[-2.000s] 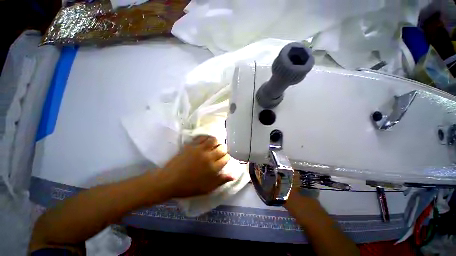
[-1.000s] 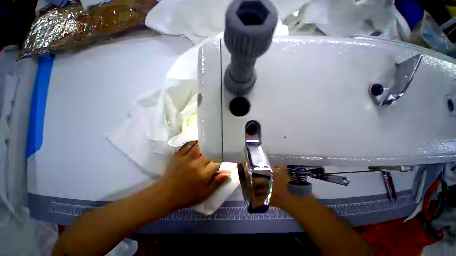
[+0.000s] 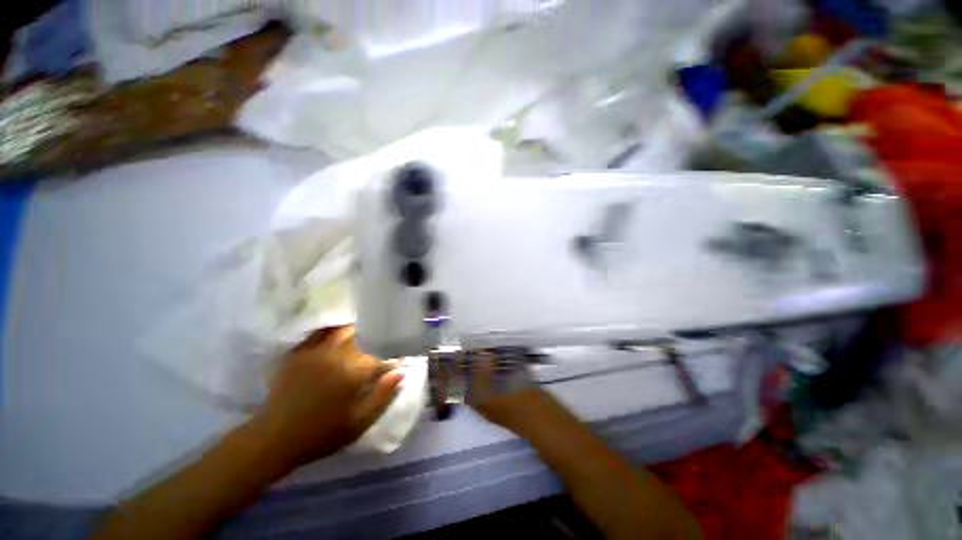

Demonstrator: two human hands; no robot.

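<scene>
The frame is blurred. A white garment piece [image 3: 227, 306] lies in folds left of the white sewing machine head [image 3: 591, 258]. My left hand [image 3: 325, 390] is on the cloth just left of the head, and a fold of cloth sticks out past its fingers. My right hand [image 3: 498, 388] is at the head's front, right of the chrome take-up lever guard [image 3: 445, 378]. Its fingertips are partly hidden by metal parts, and I cannot tell whether it holds anything. The needle and presser foot are hidden.
White cloth [image 3: 422, 79] is heaped behind the machine. A brown shiny package [image 3: 158, 90] lies at the back left. Slim dark snips [image 3: 684, 378] lie right of my right hand. Red material [image 3: 912, 200] is at the far right. The grey table edge [image 3: 348, 490] runs along the front.
The view has shifted right, so the machine and hands appear further left and the machine's right end shows. My left hand stays on the cloth and my right hand stays by the chrome guard.
</scene>
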